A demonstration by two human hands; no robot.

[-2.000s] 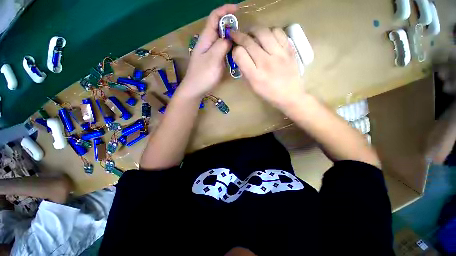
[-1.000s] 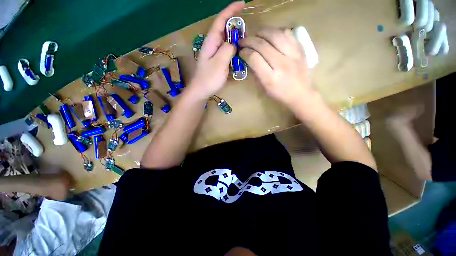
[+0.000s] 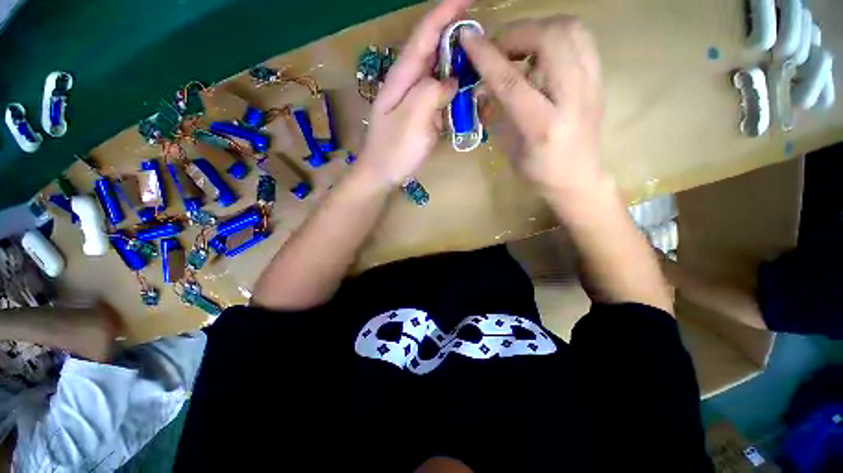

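Observation:
A white oblong housing (image 3: 468,140) is held upright in front of me, open side facing me. A blue battery (image 3: 464,109) lies inside it. My left hand (image 3: 407,120) grips the housing along its left side, with the thumb at the battery. My right hand (image 3: 555,115) is on the right, partly blurred. Its index finger reaches into the top end of the housing, over the battery's upper end, and hides what lies there. A thin light strand crosses the battery near the left thumb. Whether the right fingers grip anything is unclear.
Several blue batteries (image 3: 242,228) with green boards and wires lie at left. Part-filled housings (image 3: 56,103) lie on the green surface. White housings (image 3: 753,102) stand at upper right. An open carton (image 3: 730,222) is below the bench edge, with another person's arm (image 3: 716,291) over it. Another forearm (image 3: 55,333) is at lower left.
The held housing and both hands have moved slightly right. My right index finger has moved to the housing's top end. The part-filled housings shifted left. The arm at right now reaches further over the carton.

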